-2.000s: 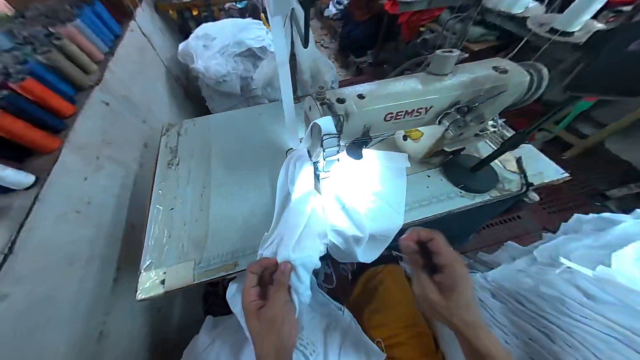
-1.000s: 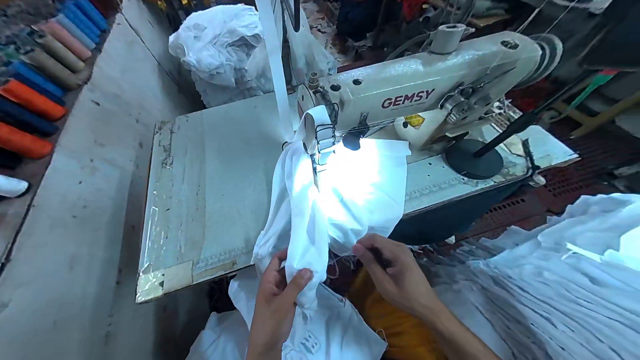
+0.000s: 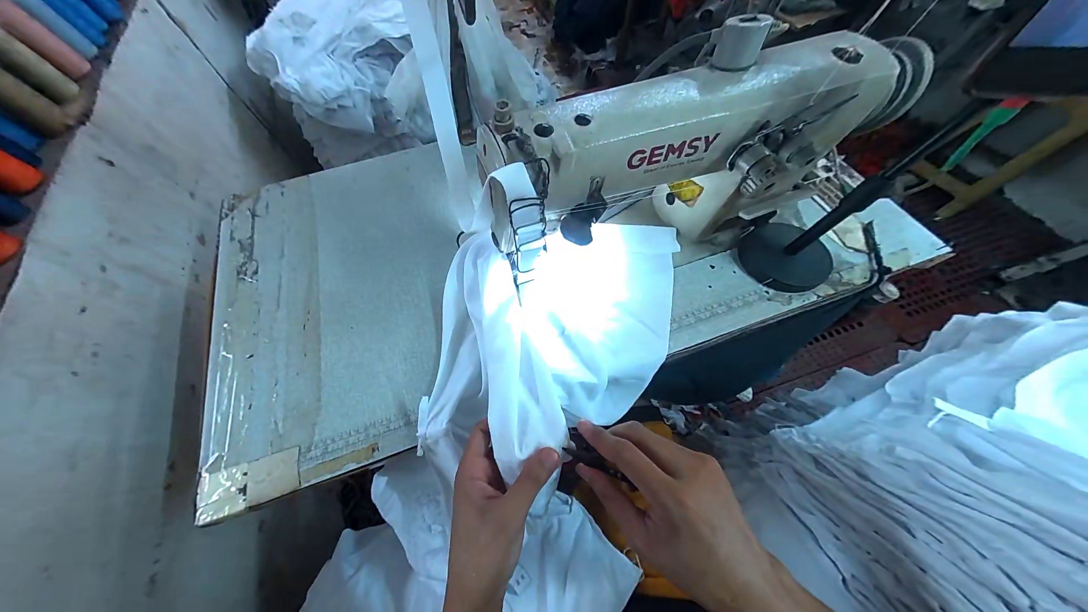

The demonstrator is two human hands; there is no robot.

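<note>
White fabric runs from under the needle area of a Gemsy sewing machine over the table's front edge and hangs below it. My left hand pinches its folded edge between thumb and fingers. Close beside it, my right hand holds a small dark tool, perhaps thread snips, with its tip at the fabric's edge. A white strip comes down from above to the machine's presser area. Bright lamp light washes out the cloth right of the needle.
A stack of white cloth pieces lies at the right. Behind the sewing table is a heap of white fabric. A black round lamp base stands on the table's right part. Coloured thread spools sit beyond the grey ledge at left.
My right hand has moved left to the fabric beside my left hand, bringing the dark tool to its edge. My left hand keeps its hold on the cloth.
</note>
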